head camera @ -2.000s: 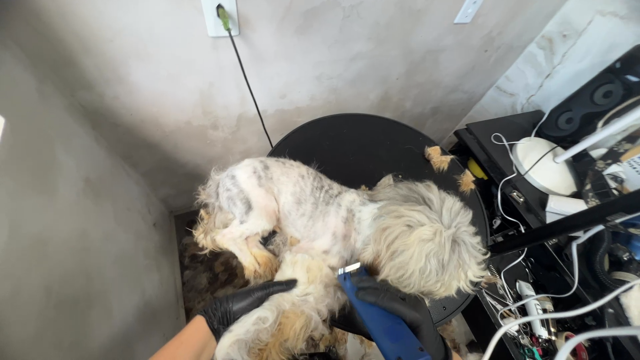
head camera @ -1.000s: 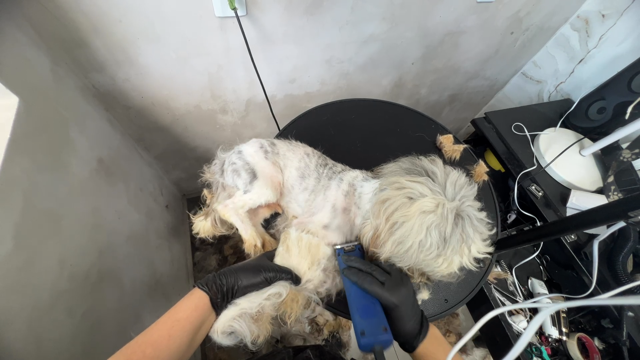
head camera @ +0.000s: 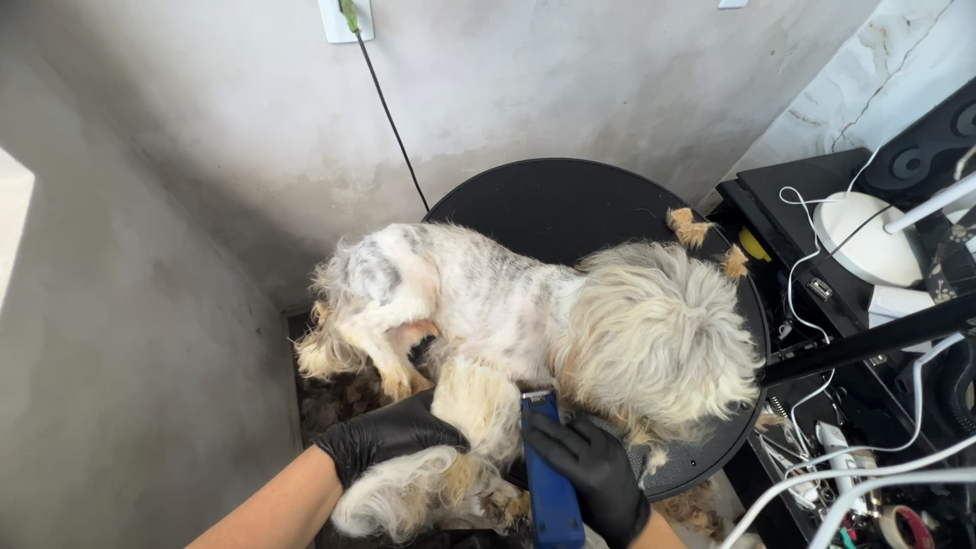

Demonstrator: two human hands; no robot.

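A dog (head camera: 496, 290) lies on its side on a round black grooming table (head camera: 549, 198); its body is clipped short, while the head, at the right, carries long shaggy fur. My left hand (head camera: 396, 435), in a black glove, holds a furry front leg from below. In my right hand (head camera: 587, 473), also gloved, is a blue electric clipper (head camera: 550, 480), its metal blade against the fur at the chest, just above the leg. Long loose-looking fur (head camera: 396, 496) hangs below my left hand. The right fingertips lie along the clipper body; the thumb is hidden.
Tufts of cut fur (head camera: 688, 227) lie on the table's right edge. A black arm (head camera: 877, 339) crosses to a black cabinet (head camera: 823, 191) with a white lamp base (head camera: 869, 236), cables and tools. Cut hair (head camera: 343, 396) covers the floor at left. A cord (head camera: 393, 122) runs down the wall.
Both hands keep their hold on the leg and the clipper. The clipper has turned more upright since two seconds ago, its blade staying near the chest and upper leg. The view has shifted somewhat.
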